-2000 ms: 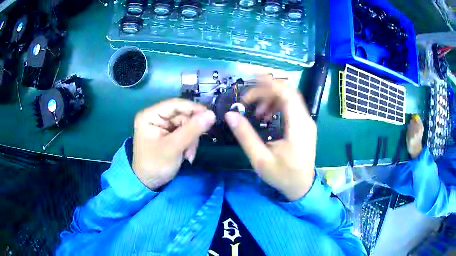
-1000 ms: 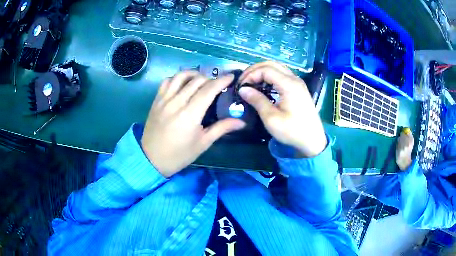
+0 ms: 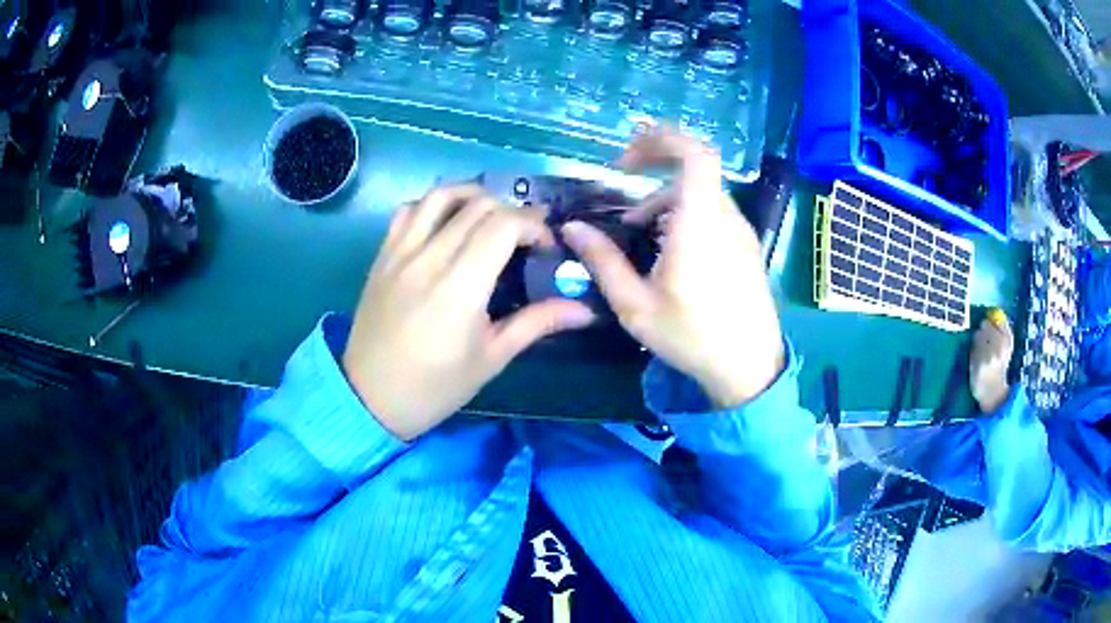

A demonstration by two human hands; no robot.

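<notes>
A black lens-and-fan module with a round pale label [image 3: 571, 279] lies on the fixture in front of me, mostly covered by my hands. My left hand [image 3: 445, 298] holds the module from its left side, thumb below the label and fingers above it. My right hand [image 3: 694, 274] is at the module's upper right, its thumb on the module near my left fingertips and its other fingers raised and blurred. I cannot tell whether its fingertips hold anything small. The fixture [image 3: 521, 189] shows only at its upper edge.
A screw cup [image 3: 271, 156] stands at the left, near finished modules [image 3: 119, 236]. A clear lens tray [image 3: 402, 112] lies behind. At the right are a blue parts bin [image 3: 832, 91], a yellow-edged grid sheet [image 3: 899, 256], black strips [image 3: 904, 389] and another person's hand [image 3: 991, 361].
My left hand has come from beside the fixture onto the module. My right hand has moved to the module's upper right, and since a second ago its fingers have lifted.
</notes>
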